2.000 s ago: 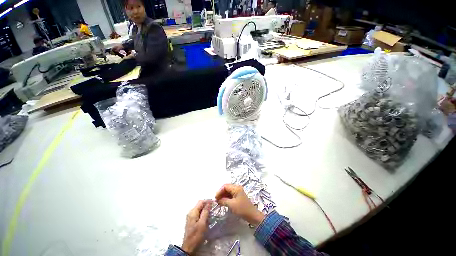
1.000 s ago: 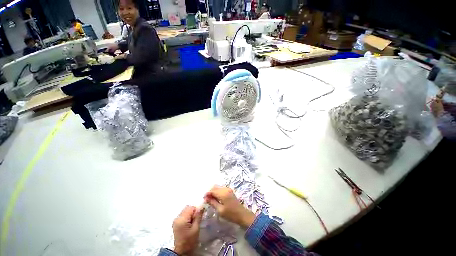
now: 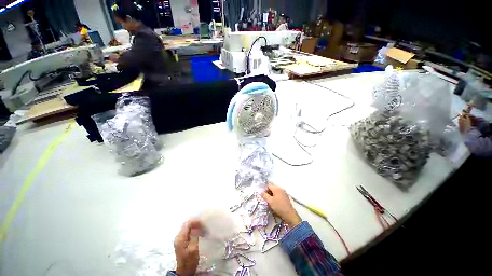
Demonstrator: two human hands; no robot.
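Thin silver metal fittings [image 3: 241,245] lie in a loose pile in front of me, running up to a clear hardware bag [image 3: 253,164] below the fan. My left hand [image 3: 187,247] pinches a small clear poly bag [image 3: 218,225], blurred, left of the pile. My right hand [image 3: 279,204] is at the right side of the pile, near the mouth of the hardware bag; its fingertips touch the fittings, and whether they grip one is unclear.
A desk fan [image 3: 253,113] stands behind the bag. An upright hardware bag [image 3: 131,137] stands left, a large bag of fittings [image 3: 396,145] right. A yellow-handled tool [image 3: 316,211] and snips [image 3: 372,199] lie right. Loose clear film [image 3: 143,257] lies lower left. People are behind and far right.
My right hand has left my left hand and moved up and right to the pile. My left hand has moved slightly left with the small bag. More fittings lie spread near me.
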